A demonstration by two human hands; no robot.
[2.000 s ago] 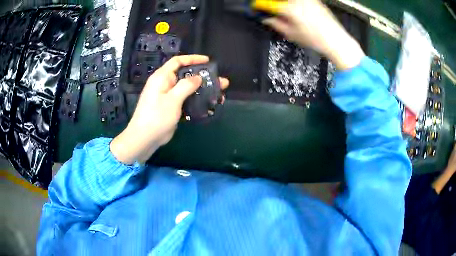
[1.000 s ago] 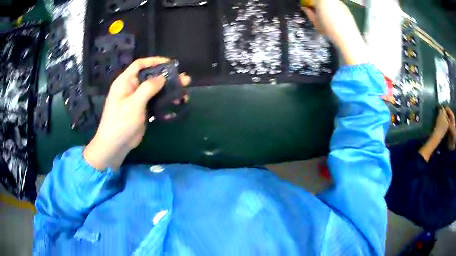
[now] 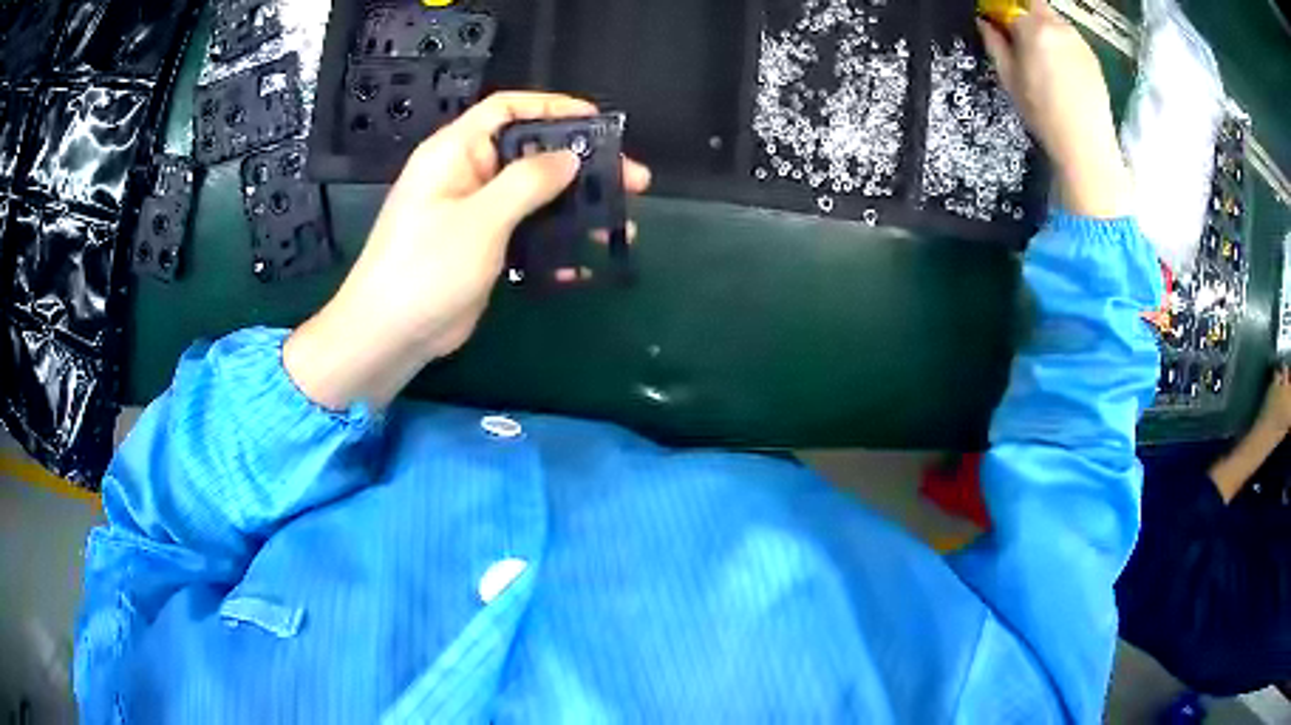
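Observation:
My left hand (image 3: 453, 227) holds a flat black plastic housing (image 3: 574, 184) above the green worktop, thumb across its face; a shiny round piece shows by the thumb tip. My right hand (image 3: 1045, 78) is at the top right, beyond the small-inserts heap, with yellow (image 3: 1002, 12) at its fingertips, cut by the top edge; whether it grips anything cannot be told. Small shiny inserts (image 3: 828, 106) lie in one compartment of the black tray (image 3: 637, 170), and a second heap of inserts (image 3: 974, 135) lies to its right.
More black housings (image 3: 411, 92) lie in the tray's left compartment and on the worktop (image 3: 793, 340) at left. A glossy black blister sheet (image 3: 85, 184) is far left. A clear bag (image 3: 1175, 128), a red piece and a parts sheet (image 3: 1215, 283) are at right, beside another person's arm (image 3: 1253, 439).
The view has shifted between frames. My right hand has moved from above the larger insert heap to the right, beyond the smaller heap. My left hand still holds the housing, now turned flatter to view.

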